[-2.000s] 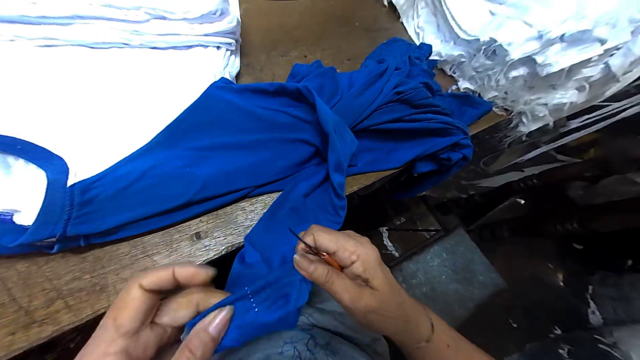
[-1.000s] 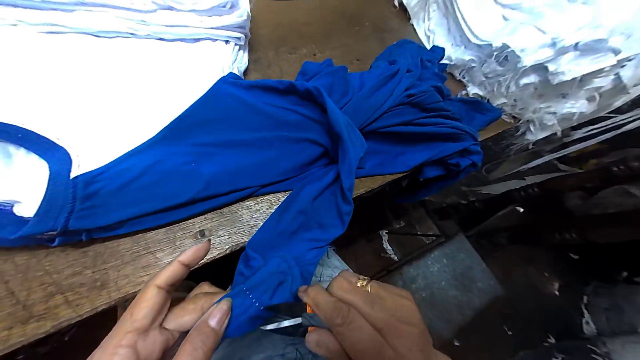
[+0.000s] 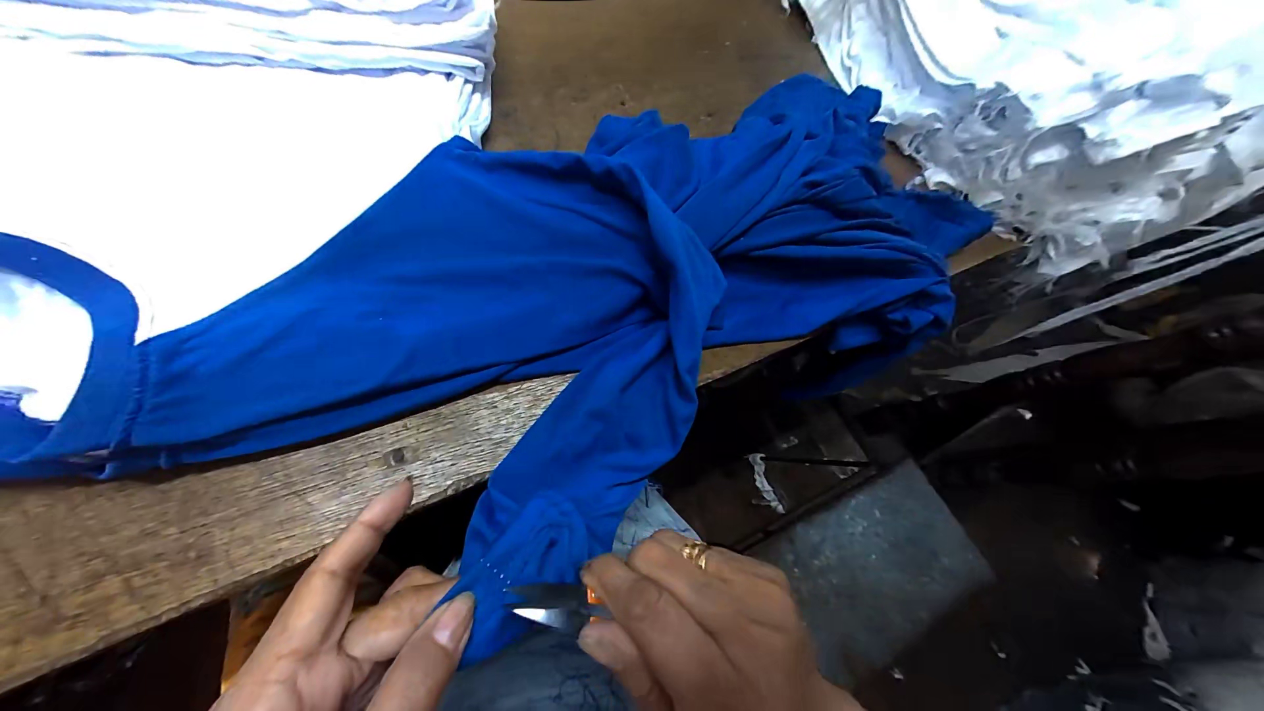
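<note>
My left hand (image 3: 370,617) pinches the lower end of a blue knit fabric sleeve (image 3: 592,425), its index finger raised. In my right hand (image 3: 691,617), which wears a ring, is a small pair of thread snips (image 3: 553,606) with an orange part; the two blades are apart and point left at the fabric, just right of my left thumb. A short row of white stitches or dots shows on the fabric near the blades. The rest of the blue garment lies bunched on the wooden table and joins a white body part (image 3: 197,178) with a blue neckband.
Folded white garments (image 3: 395,39) are stacked at the back left. A pile of white fabric with frayed edges (image 3: 1066,118) lies at the back right. The worn wooden table edge (image 3: 296,513) runs across the front. Below it are my lap and a grey panel (image 3: 879,573).
My right hand has turned and moved lower, and the snips, earlier held above the sleeve, are now beside its end. My left hand keeps its pinch, with the index finger now raised.
</note>
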